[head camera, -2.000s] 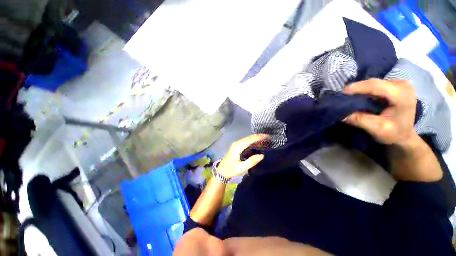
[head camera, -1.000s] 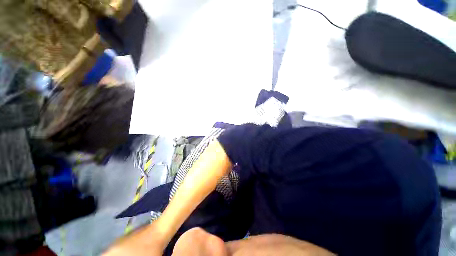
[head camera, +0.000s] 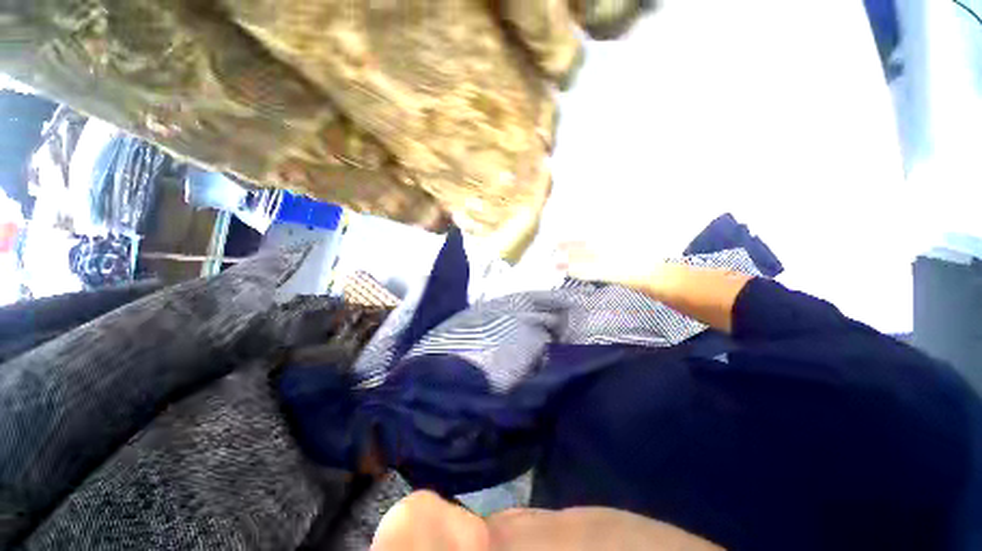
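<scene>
The navy garment (head camera: 447, 414) with its striped lining (head camera: 490, 339) is bunched in front of my body, left of centre. A pointed navy flap stands up at its left end. My right forearm reaches leftward across the lining, and my right hand (head camera: 576, 262) lies at the garment's upper edge. Its fingers are blurred and washed out, so their grip cannot be told. My left hand cannot be made out; a small brownish patch shows in the dark folds at the lower left, too unclear to name.
Dark grey textured garments (head camera: 183, 431) fill the lower left, close against the navy garment. Brown-gold garments (head camera: 398, 108) hang across the top left. A white table (head camera: 732, 129) stands ahead. Clear plastic bags (head camera: 118, 183) and a blue crate (head camera: 307, 211) are farther back on the left.
The view has turned left, away from the black padded board, towards brown and grey garments now close by. The navy garment has moved along with me. My right forearm now points more across the view.
</scene>
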